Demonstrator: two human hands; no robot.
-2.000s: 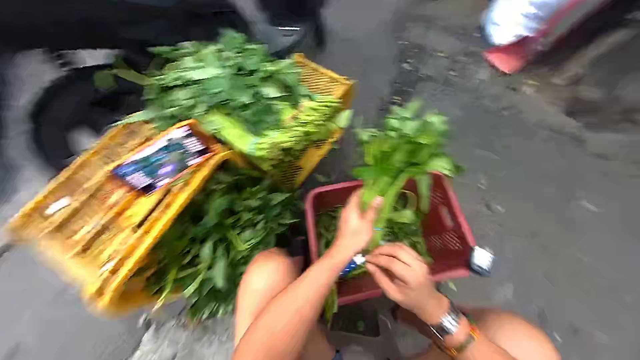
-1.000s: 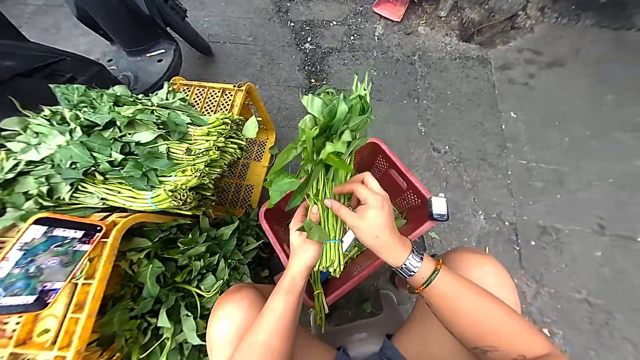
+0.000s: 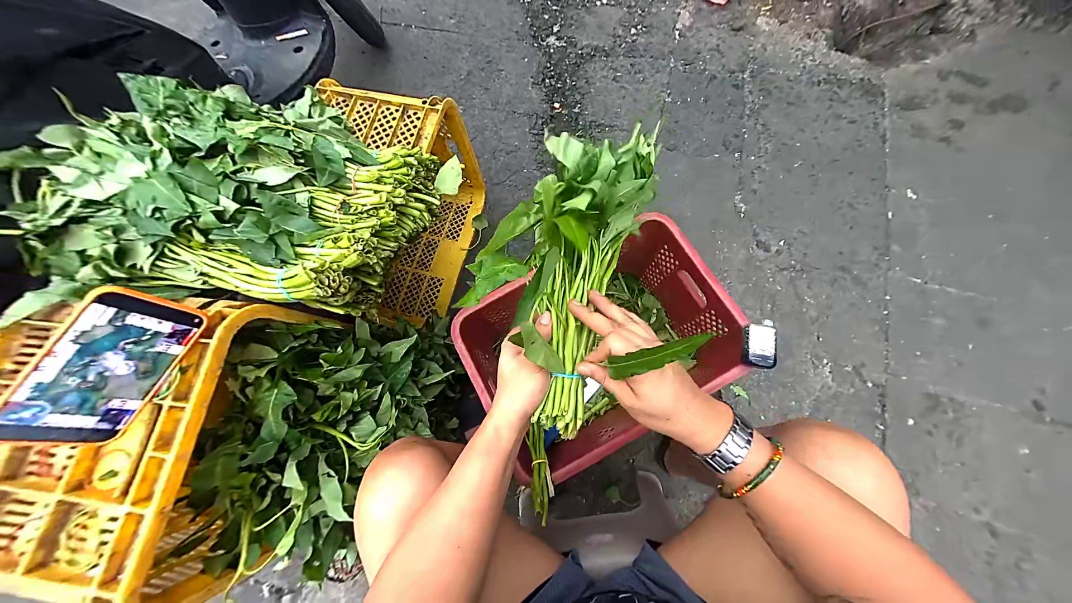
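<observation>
A bunch of long-stemmed leafy greens (image 3: pixel 578 310), tied near its cut ends with a blue band (image 3: pixel 566 375), lies over a red plastic basket (image 3: pixel 708 301). My left hand (image 3: pixel 523 373) grips the stems from the left side, thumb on top. My right hand (image 3: pixel 649 381), wearing a metal watch and a beaded bracelet, is at the stems' right side beside the band; a loose long leaf (image 3: pixel 662 356) is at its fingers. Something blue and white shows partly under the stems. A thinner bundle of stems (image 3: pixel 540 469) with a yellowish band hangs over the basket's near edge.
Banded greens (image 3: pixel 251 201) are piled on a yellow plastic crate (image 3: pixel 456 176) at the upper left. A phone (image 3: pixel 100 364) lies on another yellow crate (image 3: pixel 167 502), beside loose greens (image 3: pixel 335 419). A small device (image 3: pixel 760 344) is on the basket's right corner. My knees flank the basket.
My right hand has moved down the stems to beside the blue band, and a loose leaf now shows at its fingers. My left hand still holds the bunch. The view has shifted.
</observation>
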